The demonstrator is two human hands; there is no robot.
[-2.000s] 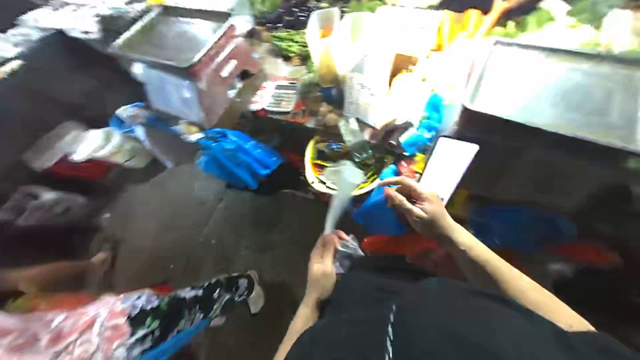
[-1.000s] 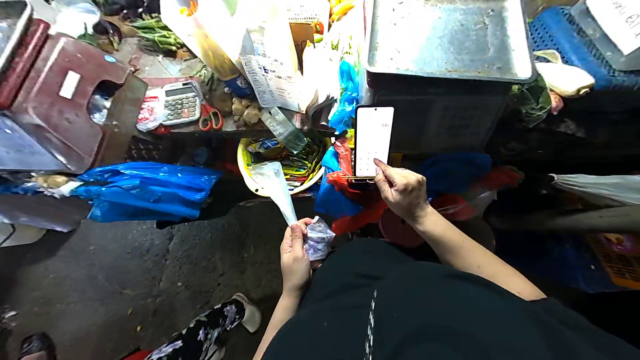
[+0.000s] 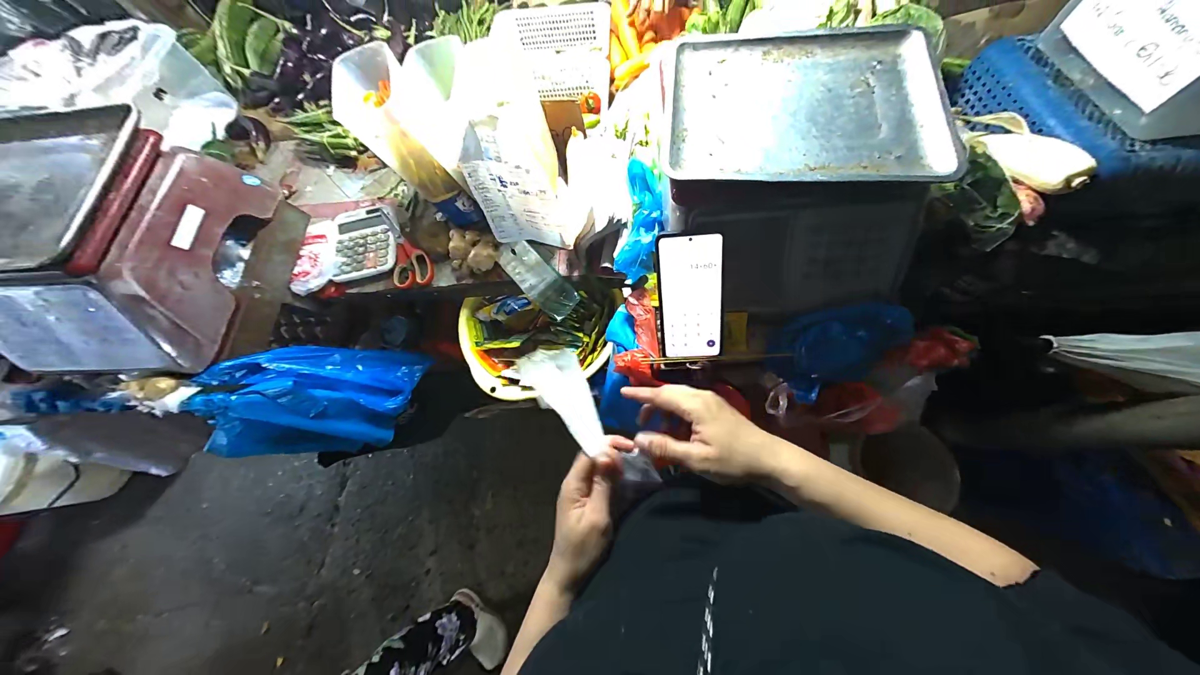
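Observation:
My left hand (image 3: 591,502) grips the gathered end of a pale, thin plastic bag (image 3: 568,398), which spreads up and left over the rim of a yellow tub (image 3: 475,361) of packets. Beside it, my right hand (image 3: 708,436) is held with thumb and index finger apart, its fingertips close to the bag's gathered end; whether they touch it I cannot tell. Above the right hand stands a smartphone (image 3: 691,295) with a calculator on its lit screen, upright against a dark box below a metal tray (image 3: 811,108). Nothing shows in the right hand.
A white calculator (image 3: 364,246) and red-handled scissors (image 3: 412,265) lie left on the stall counter near ginger (image 3: 472,251). Blue plastic bags (image 3: 309,398) hang at the counter's edge. Vegetables line the back. Another person's shoe (image 3: 483,630) is on the floor at the bottom.
My right hand has left the phone screen, where its finger rested a second ago, and moved down and left toward my left hand. The left hand still holds the plastic bag.

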